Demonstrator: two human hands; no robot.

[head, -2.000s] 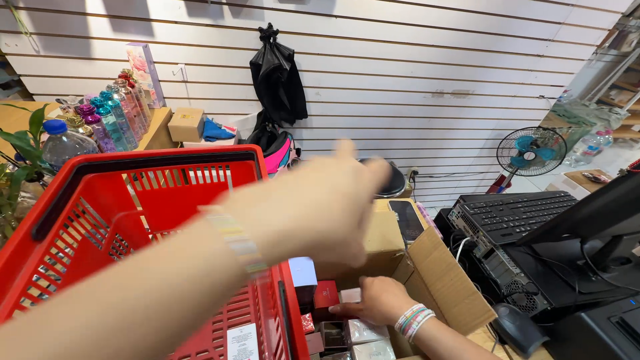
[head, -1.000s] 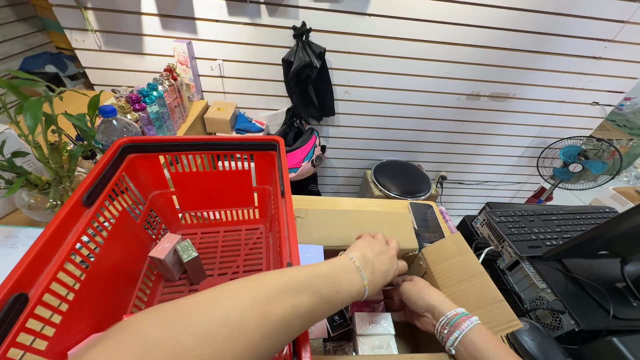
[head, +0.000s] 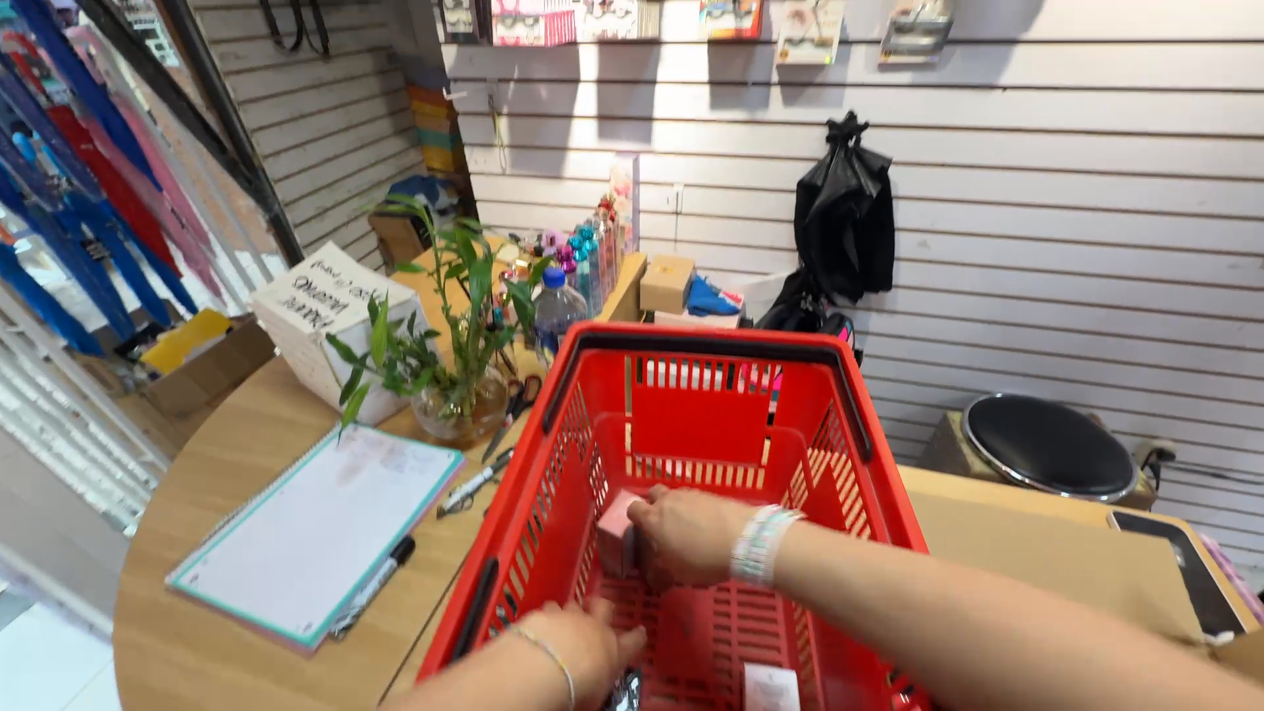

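A red plastic shopping basket (head: 699, 425) stands in the middle of the view. Inside it, my right hand (head: 691, 533), with several bracelets at the wrist, reaches in from the right, its fingers at a small pink box (head: 618, 533) by the left wall; whether it grips the box or something beside it is hidden. Lower down, my left hand (head: 583, 647), slightly blurred, is over the basket's left side with fingers apart. Near its fingertips lies a dark, shiny item (head: 624, 691), partly cut off. A small white box (head: 770, 686) rests on the basket floor at the bottom.
Left of the basket, a notepad (head: 326, 533), a black marker (head: 373, 588), scissors (head: 518, 410) and a plant in a glass bowl (head: 459, 405) are on the wooden table. A water bottle (head: 558, 311) stands behind. A cardboard box (head: 1057, 563) and a tablet-like device (head: 1185, 568) are at right.
Both hands have moved from the open cardboard box at the right into the red basket. The view has swung left.
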